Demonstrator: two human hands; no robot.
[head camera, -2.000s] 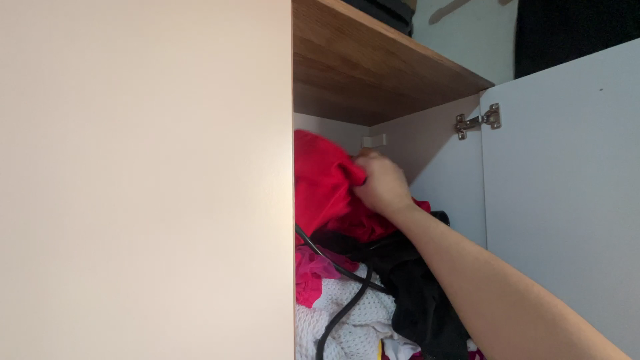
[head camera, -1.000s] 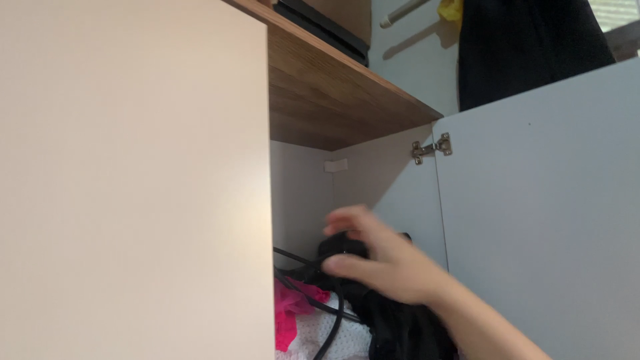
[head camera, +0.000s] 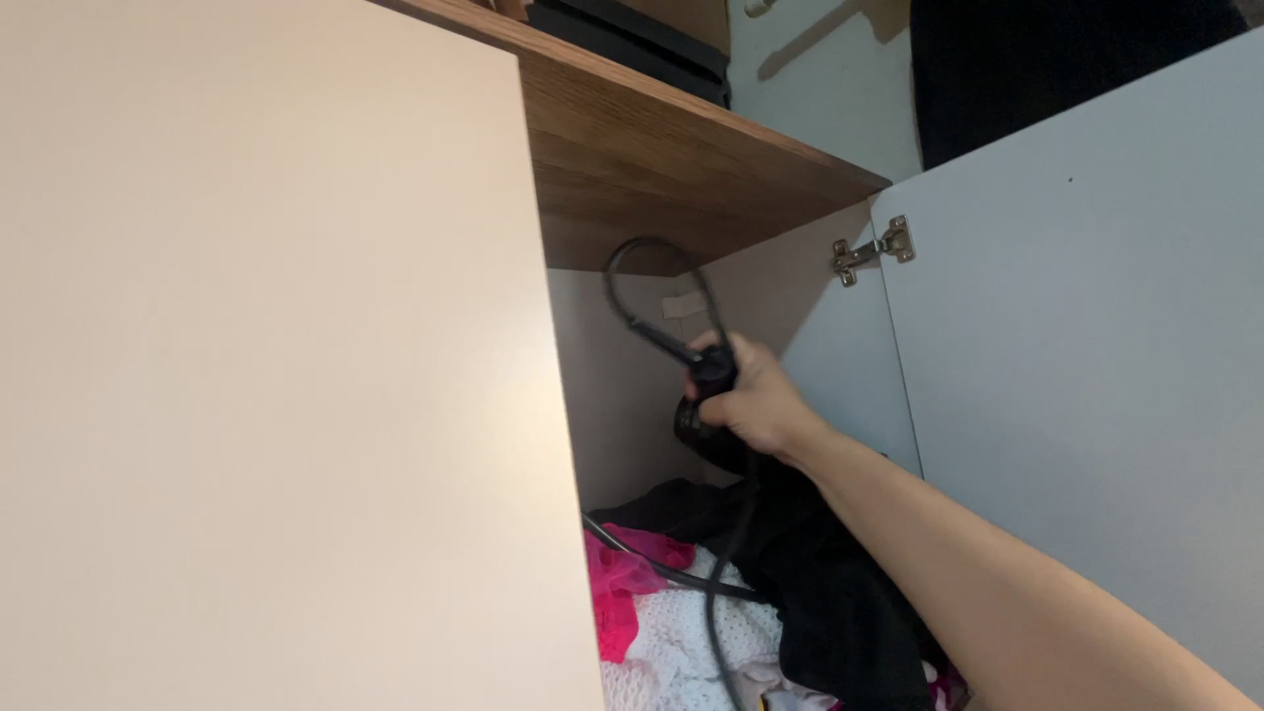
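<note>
My right hand (head camera: 755, 400) reaches into the cupboard from the lower right, its fingers closed around a black corded device (head camera: 713, 373) whose exact kind I cannot tell. The device's black cord (head camera: 713, 592) loops up above the hand and also hangs down over the clothes. Below lie a black garment (head camera: 829, 583), a white knitted garment (head camera: 706, 632) and a bright pink cloth (head camera: 632, 578). My left hand is out of view.
A pale door panel (head camera: 296, 375) covers the left side. Overhead runs a wooden shelf (head camera: 691, 163) with dark flat items (head camera: 632, 49) on it. At the right, a white door (head camera: 1076, 346) stands open on a metal hinge (head camera: 869, 252). Dark cloth (head camera: 1027, 79) hangs behind it.
The red cloth that my right hand held two seconds ago is out of view. That hand, empty-looking over the pile one second ago, now holds the black device up with its cord.
</note>
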